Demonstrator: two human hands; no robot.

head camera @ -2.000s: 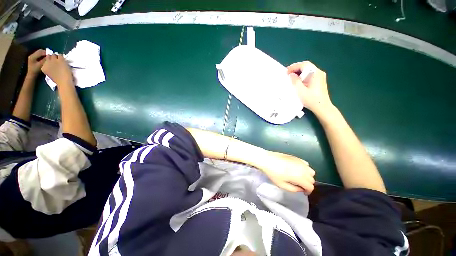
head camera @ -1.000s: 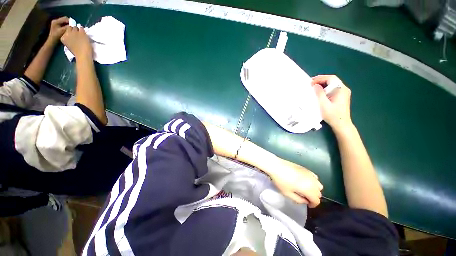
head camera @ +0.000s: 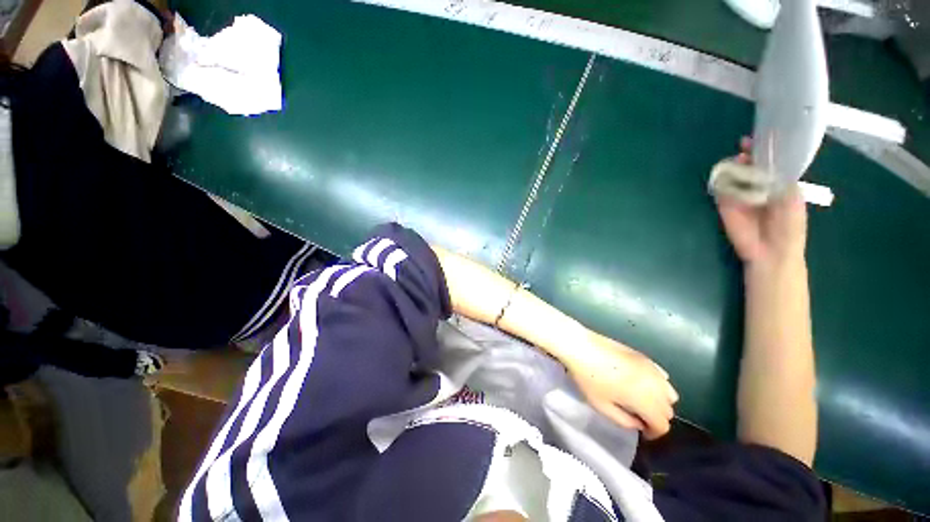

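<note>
A white oval plastic housing [head camera: 790, 97] stands on edge, tilted up, at the upper right, over the pale rail. White strips stick out from its right side, and a rounded off-white end shows at its lower left. My right hand [head camera: 767, 226] grips the housing's lower end; its fingers are partly hidden. My left hand [head camera: 629, 390] rests at the near edge of the green surface, fingers curled, away from the housing. Nothing shows in it.
The green work surface [head camera: 408, 153] has a seam across it. A pale rail [head camera: 551, 29] separates it from the far belt, where white parts [head camera: 753, 10] lie. A creased white sheet [head camera: 240, 66] lies at upper left beside a neighbouring person's sleeve [head camera: 117, 71].
My right hand has lifted the housing off the surface and moved it up and right, turning it on edge. The view has shifted, and the neighbour has leaned towards the sheet. My left hand stays curled.
</note>
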